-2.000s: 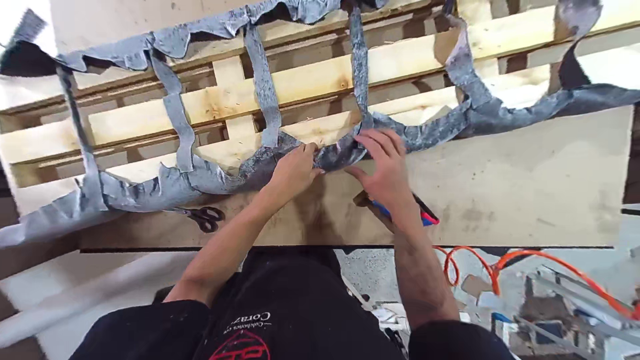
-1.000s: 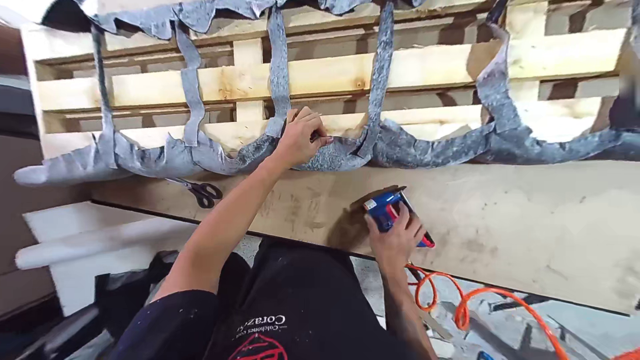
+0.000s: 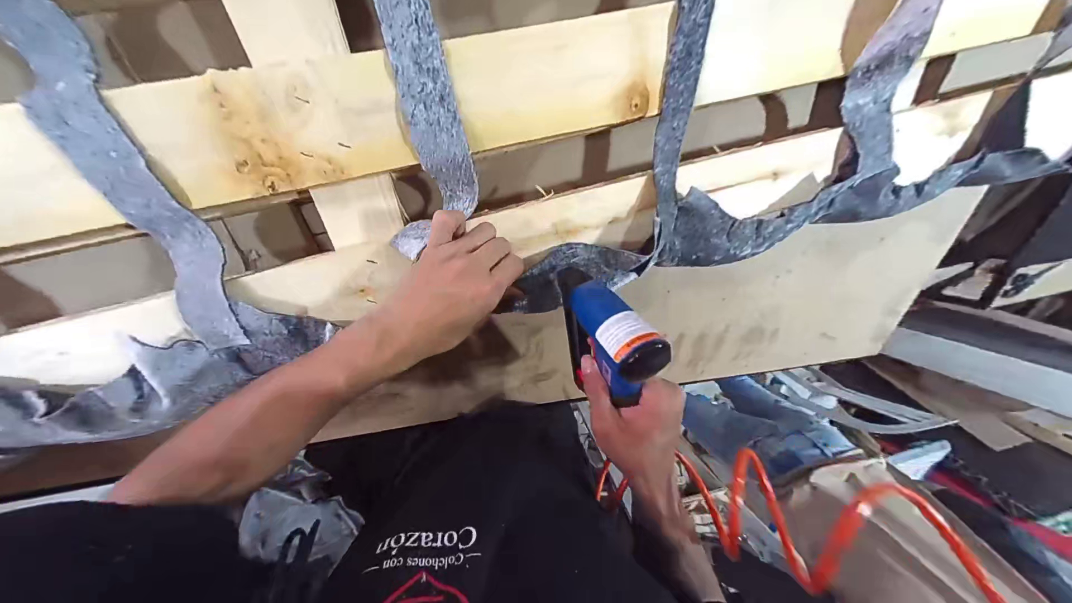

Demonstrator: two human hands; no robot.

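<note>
My left hand [image 3: 461, 280] grips the grey fabric edge [image 3: 720, 234] where a grey fabric strip [image 3: 431, 109] meets it, against the lower slat of a wooden frame [image 3: 536, 92]. My right hand [image 3: 634, 410] is closed around the handle of a blue pneumatic staple gun [image 3: 615, 327]. The tool's dark nose is at the fabric edge, just right of my left hand; whether it touches cannot be told. More grey strips [image 3: 134, 184] cross the slats on both sides.
The frame lies on a brown board [image 3: 787, 293]. An orange coiled air hose [image 3: 745, 502] hangs at the lower right, beside my right forearm. Metal parts [image 3: 846, 402] and assorted scraps lie below the board on the right.
My right hand, near the fabric in the oldest frame, took hold of the blue tool on the board, then brought it up to the fabric edge. The view has moved closer.
</note>
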